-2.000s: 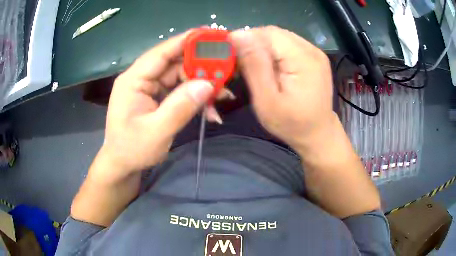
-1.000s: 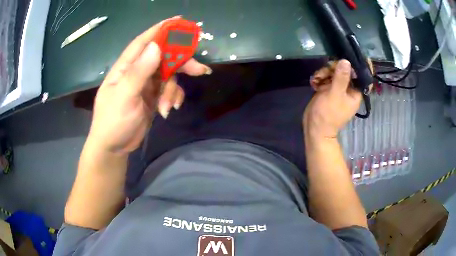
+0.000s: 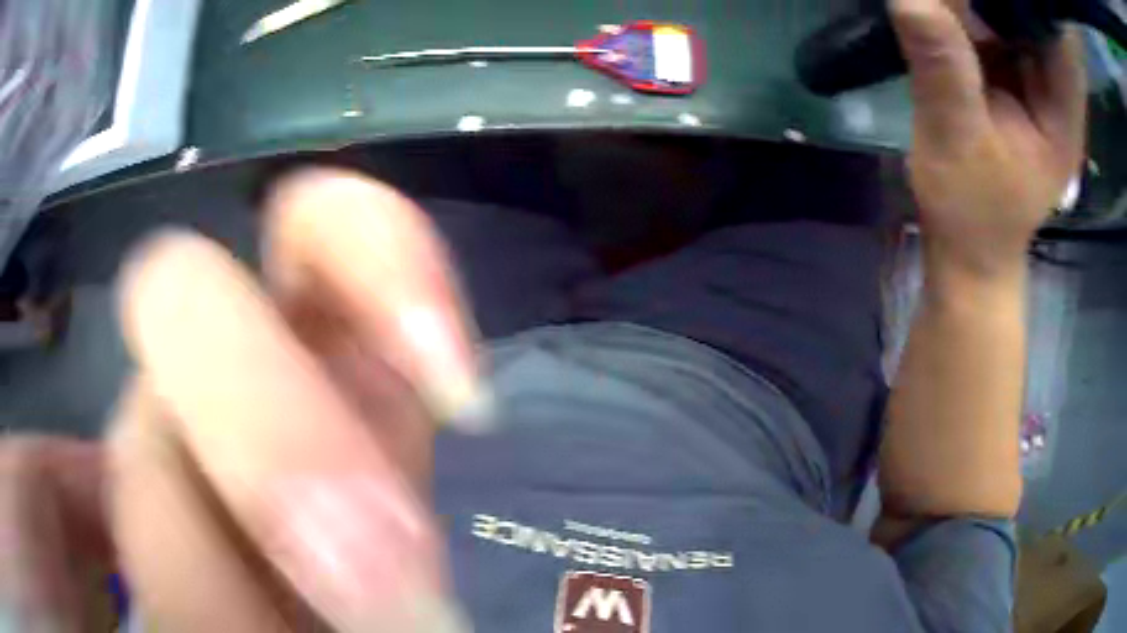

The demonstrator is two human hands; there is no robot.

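Observation:
A red probe thermometer (image 3: 643,57) lies on the green bench top with its housing open. A blue circuit board and a bright white rectangle show inside, and its thin metal stem points left. My right hand (image 3: 983,148) is at the upper right, closed around the black electric screwdriver (image 3: 853,52), which lies sideways at the bench. My left hand (image 3: 284,408) is very close to the camera at the lower left, large and blurred. Its fingers are bent and apart, with nothing seen in them. Part of it is cut off by the frame's edge.
A cream-white stick (image 3: 292,17) lies at the top left of the green bench top (image 3: 482,89). A white-edged frame (image 3: 155,93) and clear plastic (image 3: 62,74) are at the far left. White bits lie along the bench edge. A brown box (image 3: 1063,581) is at the lower right.
The thermometer has left my left hand and lies open on the bench. My left hand has come up close to the camera. My right hand and the screwdriver have moved up and right.

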